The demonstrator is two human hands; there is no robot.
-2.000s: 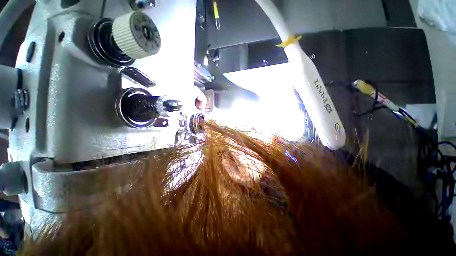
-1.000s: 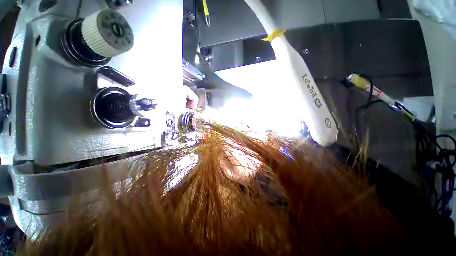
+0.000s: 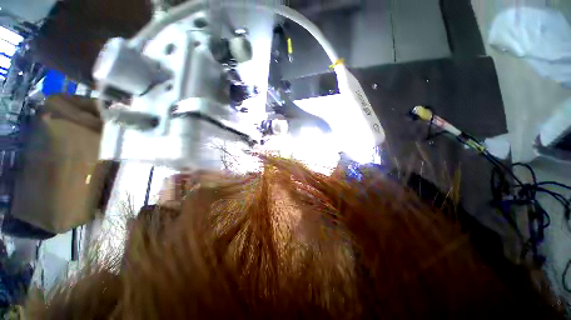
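The white-grey sewing machine head (image 3: 181, 140) fills the upper left centre, blurred. The white LED lamp wand (image 3: 363, 112) with its yellow tie hangs right of it, over strong glare that washes out the needle area. Reddish-brown hair covers the lower half. A blurred pinkish patch (image 3: 178, 186) under the machine head may be my left hand. A skin-coloured patch (image 3: 285, 212) shows through the hair at the centre; I cannot tell whether it is my right hand. Finger positions and anything held are hidden.
A brown boxy handbag (image 3: 59, 165) with a small pale label stands at the left. A yellow-and-white cable connector (image 3: 438, 122) lies on the dark surface at the right, leading to tangled black cables (image 3: 532, 203). Crumpled white cloth or plastic (image 3: 532, 40) is at the upper right.
The view has pulled back: the machine head looks smaller, and its side knobs and the brown handbag at the left now show. The pinkish patch under the head has come into sight.
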